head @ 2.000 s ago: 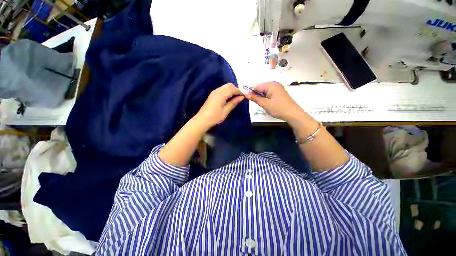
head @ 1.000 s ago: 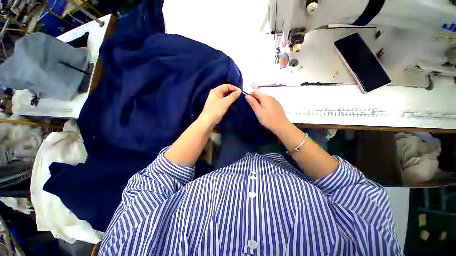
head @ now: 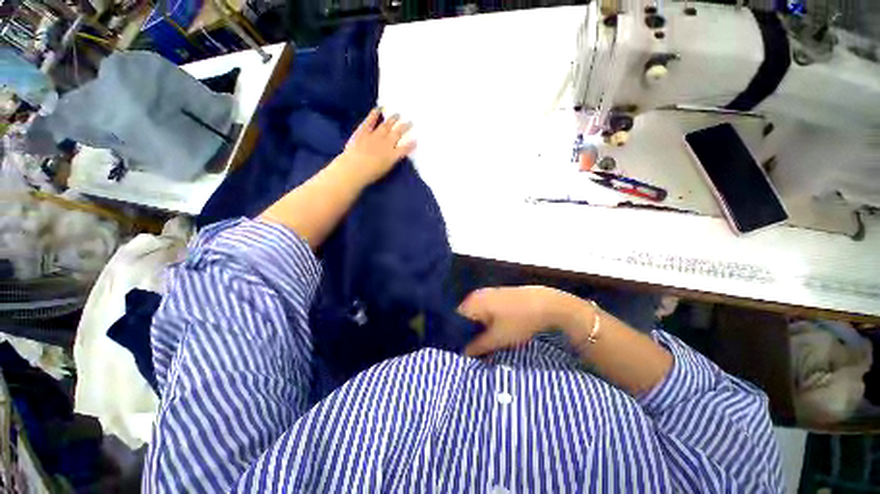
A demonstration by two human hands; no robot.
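The navy garment (head: 386, 232) lies over the left part of the white table and hangs down to my lap. My left hand (head: 379, 145) rests on it with spread fingers, near its right edge on the tabletop. My right hand (head: 497, 320) is low at my lap, below the table's front edge, with its fingers closed on the navy cloth. The thumb and fingertips are partly blurred.
The white sewing machine (head: 714, 48) stands at right. Red and dark pens (head: 632, 185) lie near its needle area. A smartphone (head: 736, 178) lies on the machine bed. A grey cover (head: 145, 116) is at left, above a white cloth pile (head: 121, 338).
My hands have parted: the left moved up and left onto the garment, the right down to my lap. The garment has shifted. The view has moved, and pens now show near the needle.
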